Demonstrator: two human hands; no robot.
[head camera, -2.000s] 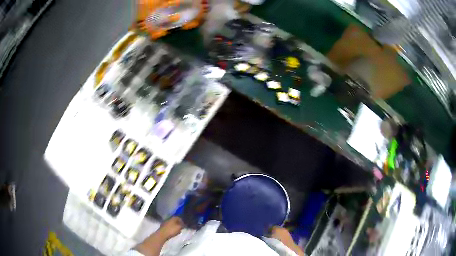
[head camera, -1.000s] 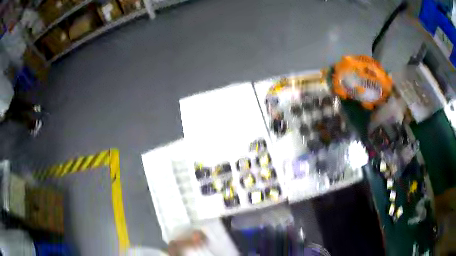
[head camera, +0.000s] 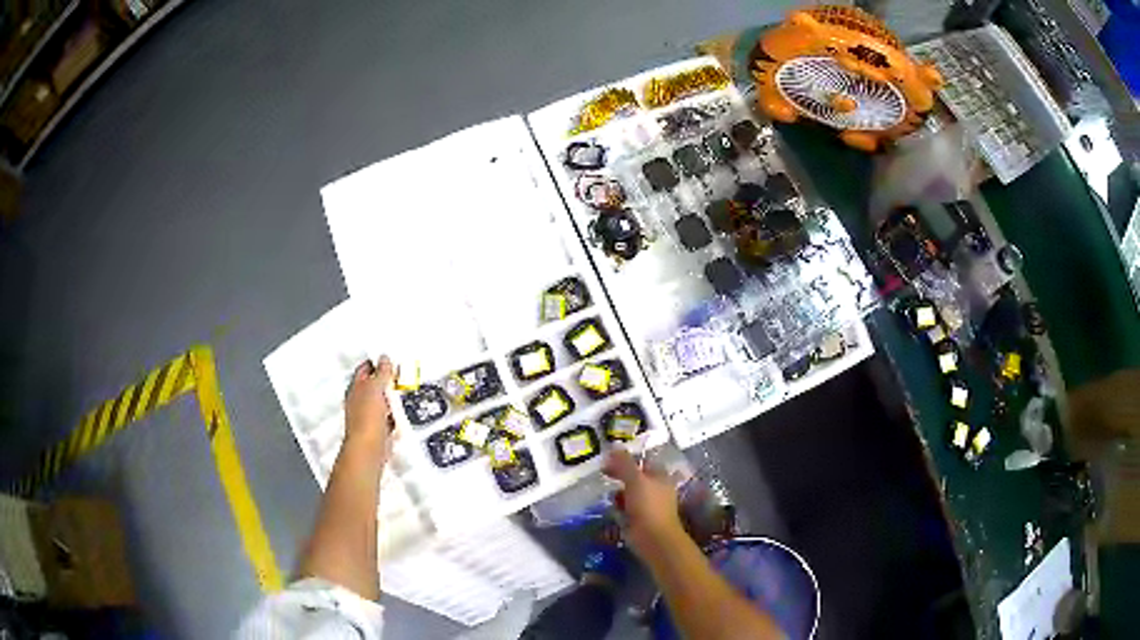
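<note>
Several watch units (head camera: 551, 404), black rounded squares with silver-white and yellow cells on top, lie on a white tray (head camera: 481, 510) in front of me. My left hand (head camera: 370, 398) is at the tray's left side, beside the leftmost unit; a small yellow bit shows at its fingertips, and I cannot tell if it is gripped. My right hand (head camera: 640, 490) is at the tray's lower right edge, just below a watch unit, its fingers bent. Whether it holds anything is unclear.
A second white surface (head camera: 681, 413) to the right bears black housings, clear plastic parts and amber-gold pieces (head camera: 685, 85). An orange fan (head camera: 845, 78) stands at the back right. The green bench (head camera: 919, 375) bears pouch cells (head camera: 948, 359). A blue stool (head camera: 756, 588) is below.
The view has turned and come closer to the trays. Both hands are now at the tray of watch units; a second ago only one blurred hand showed at the bottom edge.
</note>
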